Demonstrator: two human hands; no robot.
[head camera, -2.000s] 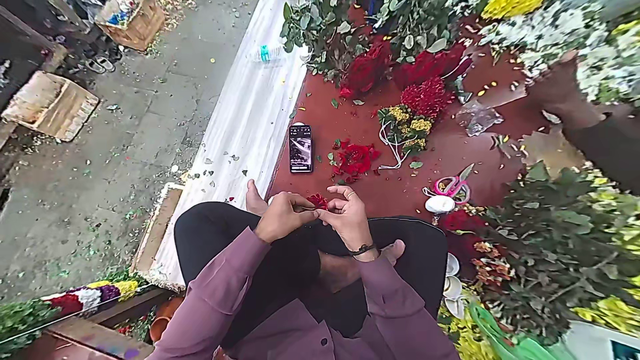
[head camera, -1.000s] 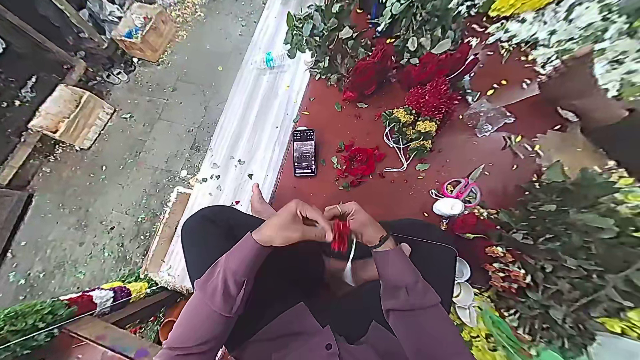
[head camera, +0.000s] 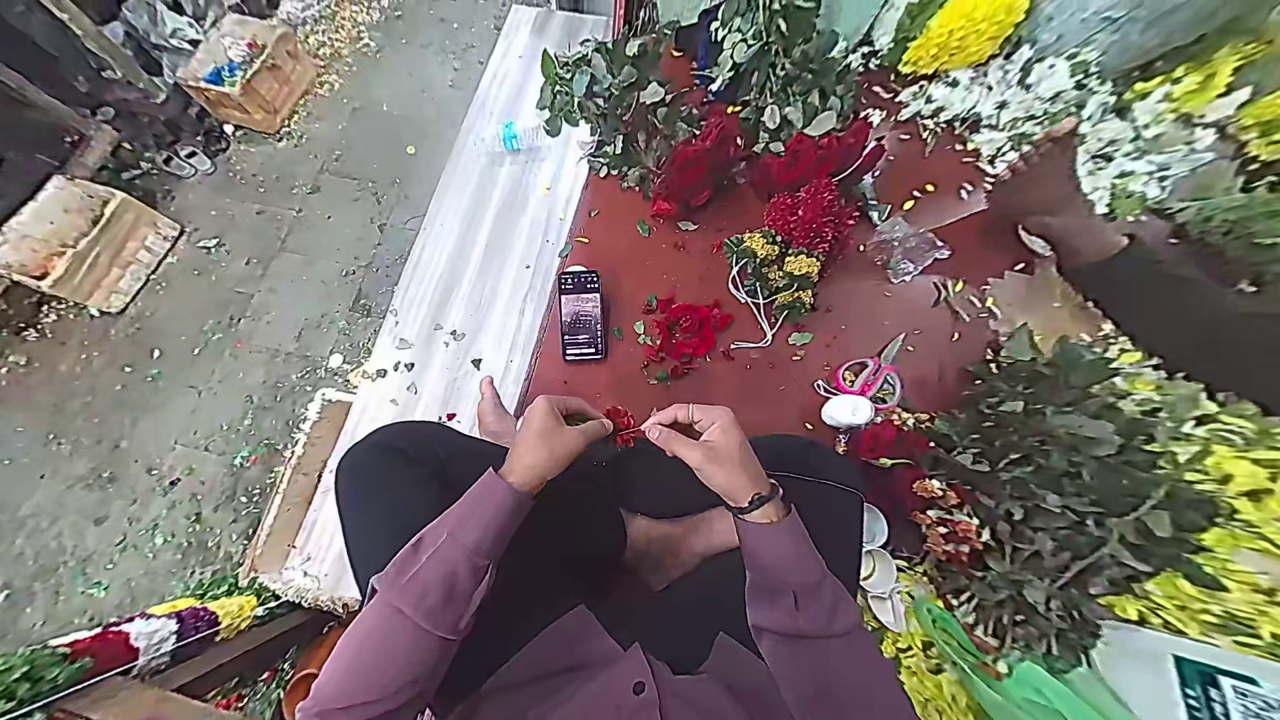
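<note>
A small red flower is between my two hands, above my crossed legs. My left hand pinches its left side, where a bit of green shows at the fingertips. A thin pale thread runs to the fingertips of my right hand, which pinch it. A pile of loose red rose petals lies on the red surface just beyond my hands, with a phone to its left. To the right lie pink-handled scissors beside a white spool of thread.
Red flower bunches, a yellow-flower bundle with white string and a clear plastic bag lie ahead. Leafy stems crowd the right. A white cloth strip edges the left, with a clear bottle on it. Another person's dark-clothed limb reaches in at right.
My hands have drawn apart from the closer hold of one second ago, and the thread now shows between them. The red flower has moved left and the white strand below it no longer shows.
</note>
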